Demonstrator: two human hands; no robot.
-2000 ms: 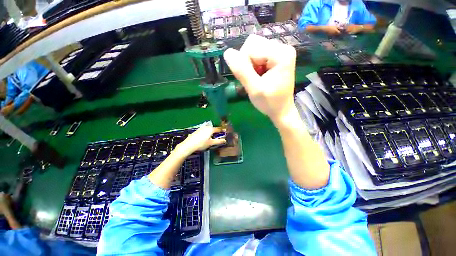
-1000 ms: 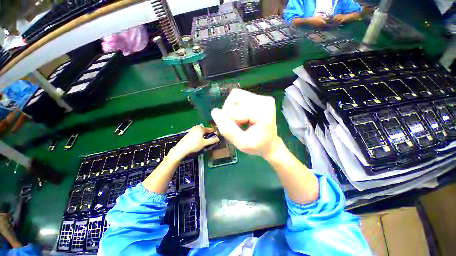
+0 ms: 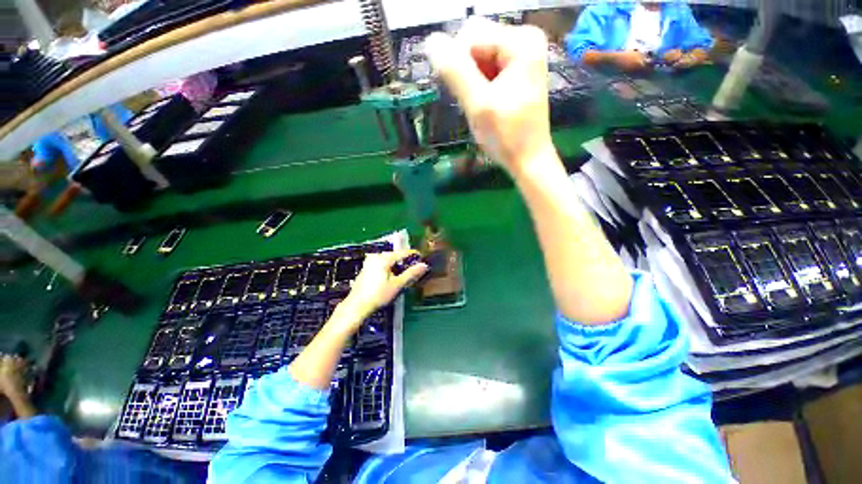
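Observation:
My right hand (image 3: pixel 506 80) is raised high and closed around the red knob (image 3: pixel 488 64) of the press lever. The green bench press (image 3: pixel 412 170) stands just left of that forearm. My left hand (image 3: pixel 383 281) holds a dark phone housing (image 3: pixel 410 265) at the left side of the copper-brown press fixture (image 3: pixel 442 276), below the ram. The fingers cover part of the housing. A black blister tray (image 3: pixel 236 324) with rows of phone parts lies at left, partly under my left forearm and sleeve.
Stacked black trays (image 3: pixel 747 222) with white interleaf sheets (image 3: pixel 695 331) stand at right. Small phone pieces (image 3: pixel 274 223) lie beyond the tray. A white-edged shelf (image 3: pixel 170 71) crosses the upper left. Cardboard boxes (image 3: pixel 764 454) sit at lower right. Other people work at the far side and left.
My right hand went down with the lever and is now raised again. My left hand with the housing now sits slightly left of the fixture. The camera view has shifted.

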